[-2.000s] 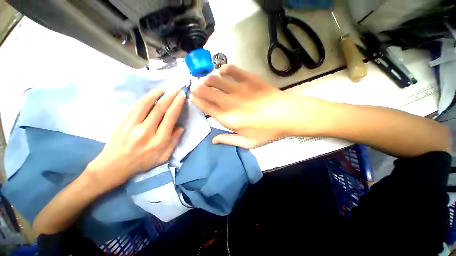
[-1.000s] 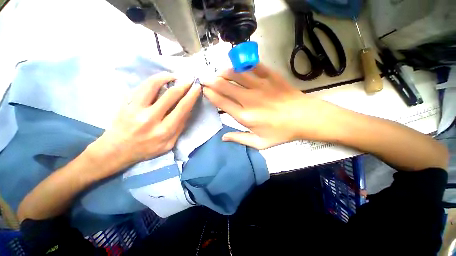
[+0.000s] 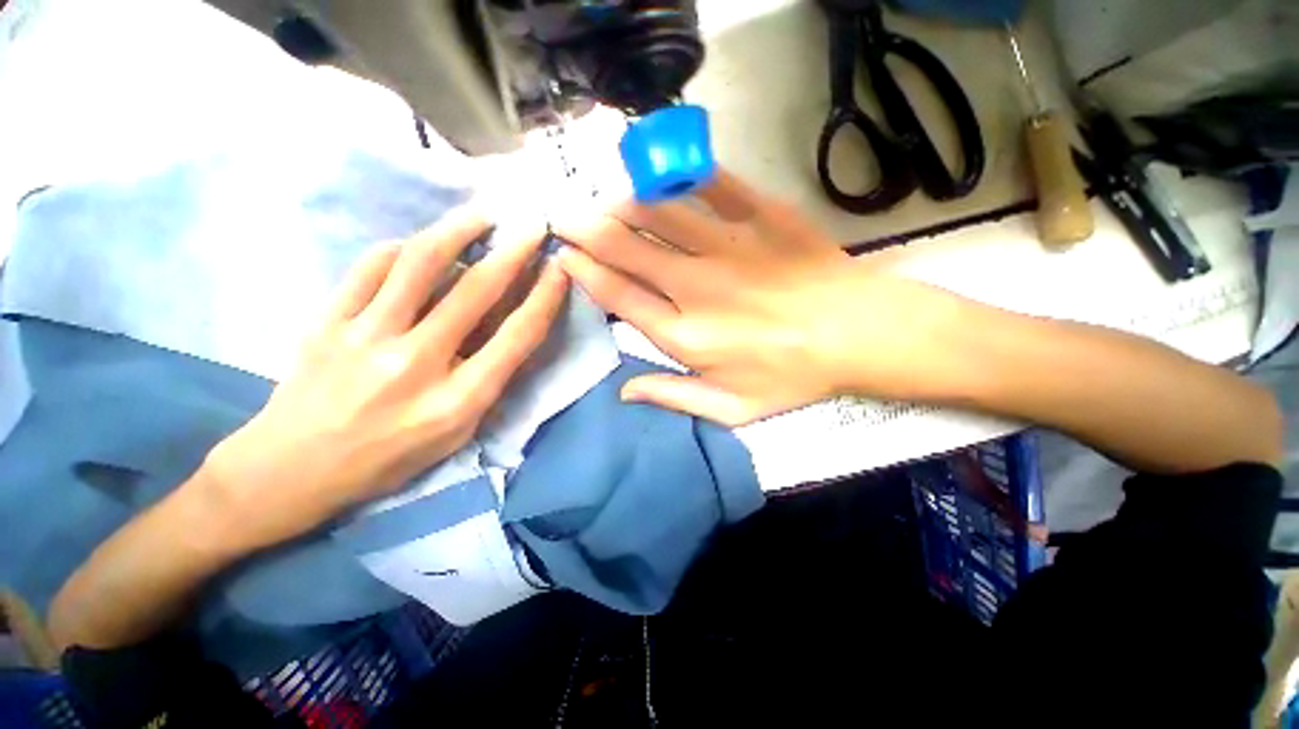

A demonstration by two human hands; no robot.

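Note:
Blue-grey garment panels [image 3: 157, 399] spread over the left of the table and bunch up in front of me, darker on one face and paler on the other. A small pale patch with a darker blue strip [image 3: 428, 516] hangs at the front edge. My left hand [image 3: 406, 363] lies flat on the cloth, fingers spread, fingertips near the needle area. My right hand [image 3: 741, 299] lies beside it, fingertips almost meeting the left ones, thumb on the darker cloth. The sewing machine head [image 3: 428, 64] is above; glare hides the stitching point. A blue knob [image 3: 667, 153] hangs over my right fingers.
Black scissors [image 3: 900, 128] lie right of the machine head. An awl with a wooden handle [image 3: 1058, 185] and slim dark tools [image 3: 1147, 207] lie further right. Blue cloth [image 3: 962, 7] shows at the top edge. A blue lattice crate [image 3: 980, 527] is below the table edge.
Since two seconds ago, the machine head, scissors and awl have shifted right in the picture as the view moved. My left fingers are spread wider. Both hands remain on the cloth.

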